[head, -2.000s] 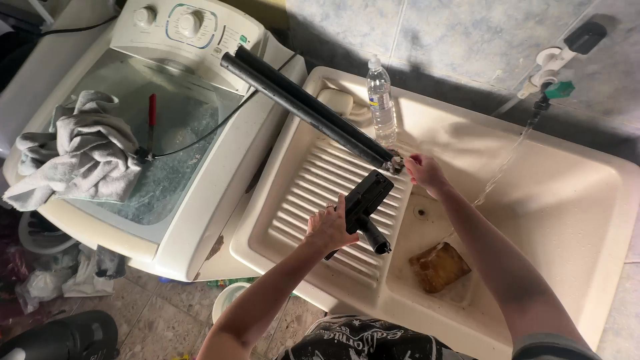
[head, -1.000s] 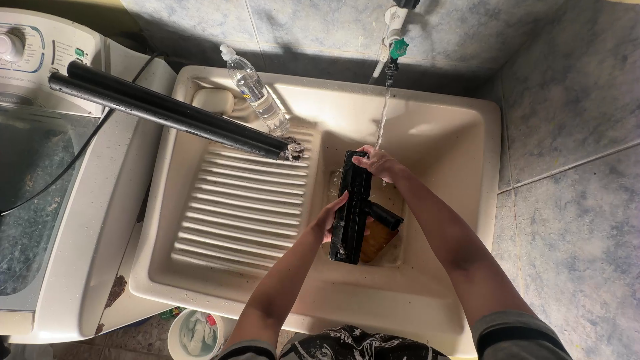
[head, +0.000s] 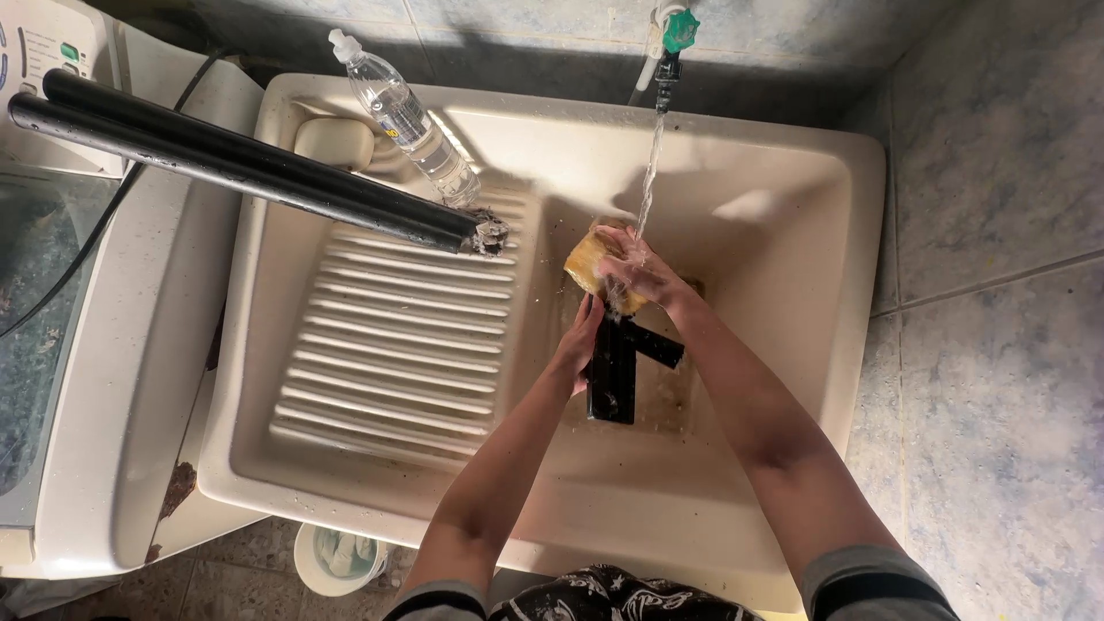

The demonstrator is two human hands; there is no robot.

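Over the sink basin, my left hand (head: 584, 343) grips a black plastic T-shaped part, perhaps a vacuum cleaner head (head: 611, 379), by its upper left side. My right hand (head: 636, 266) holds a wet yellow-brown sponge or cloth (head: 589, 259) against the upper end of that part. Water (head: 651, 172) falls from the tap onto my right hand and splashes. The lower end of the part and its short side tube point toward me. Where the sponge and fingers cover it, the upper end is hidden.
Two black tubes (head: 250, 177) lie from the washing machine (head: 147, 328) across the ribbed washboard (head: 397, 336). A clear plastic bottle (head: 414, 125) and a soap bar (head: 335, 144) sit behind them. The green tap handle (head: 680, 31) is above; a white bucket (head: 339, 565) stands below.
The black part has gone from above the washboard into the basin. The sponge, earlier on the basin floor, is now in my right hand. The view has shifted right.
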